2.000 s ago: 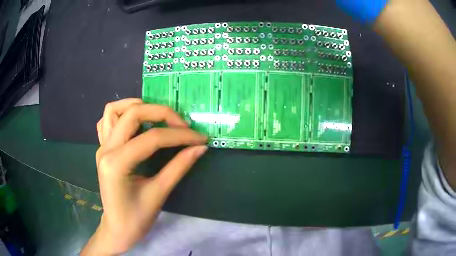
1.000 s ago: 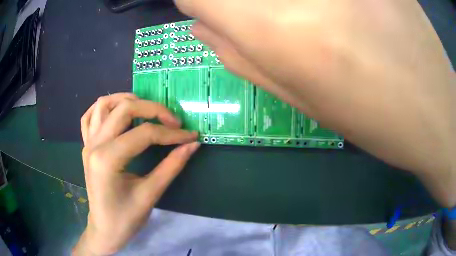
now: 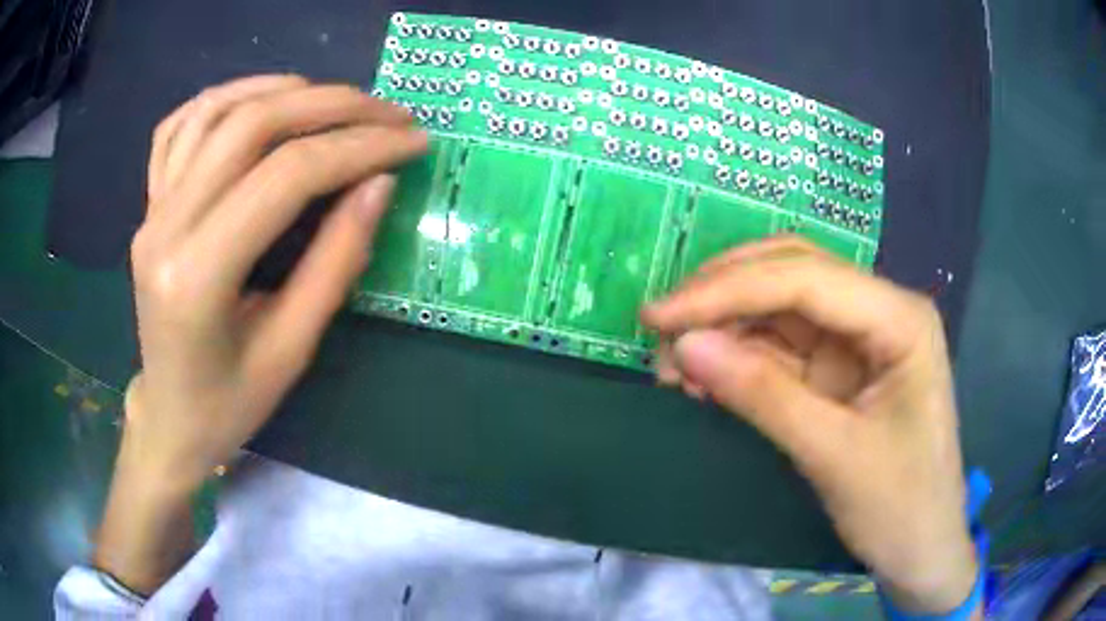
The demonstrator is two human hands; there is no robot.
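A green PCB panel [image 3: 503, 231] lies slightly tilted on the black mat [image 3: 934, 146], its rows of ringed holes along the far side. Other panels seem to overlap beneath it. My left hand [image 3: 243, 212] is over the panel's left end, thumb and fingers apart, with nothing visible between them. My right hand [image 3: 837, 364] is at the near edge, right of the middle, thumb and index finger close together on the edge strip. Whether a small part is between them cannot be told. My hands hide the panel's left end and lower right part.
A shiny crinkled packet [image 3: 1079, 406] lies on the dark green bench at the right edge. Black ribbed pieces [image 3: 43, 73] are at the upper left. A blue wrist strap [image 3: 958, 600] is on my right wrist. The bench's near edge curves in front of my grey clothing.
My right hand has come back from the far side to the panel's near edge. My left hand has moved up and opened off the near edge. The panel appears rotated slightly clockwise in view.
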